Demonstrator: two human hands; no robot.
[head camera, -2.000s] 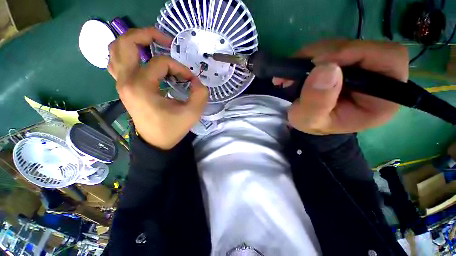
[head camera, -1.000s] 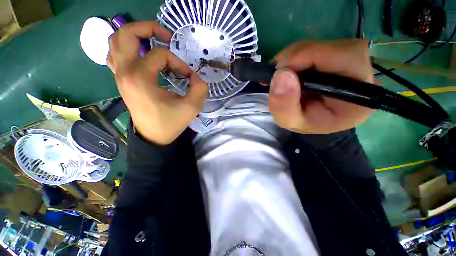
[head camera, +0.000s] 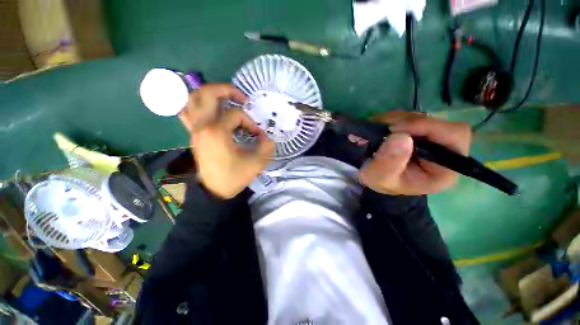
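A white slotted fan housing (head camera: 304, 86) stands open toward me at the bench edge, its round centre showing small holes. My left hand (head camera: 226, 149) overlaps its left side with thumb and finger close together; what they pinch is blurred. My right hand (head camera: 413, 155) is shut on the black soldering iron (head camera: 375, 134), whose metal tip points left over the housing's centre. Contact of the tip cannot be told. A purple battery cell (head camera: 194, 80) shows partly behind my left hand, beside a plain white round cover (head camera: 163, 92).
An assembled white clip fan (head camera: 67, 212) is at the left, near yellow paper (head camera: 86, 154). A thin screwdriver-like tool (head camera: 289, 44) lies on the green bench (head camera: 172, 32). Cords, a white crumpled piece (head camera: 388, 14) and a dark coil holder (head camera: 487, 87) are at the back right.
The view has shifted, so more of the bench's far side shows and the housing appears smaller and lower. The iron remains in my right hand, its tip now higher over the housing's centre.
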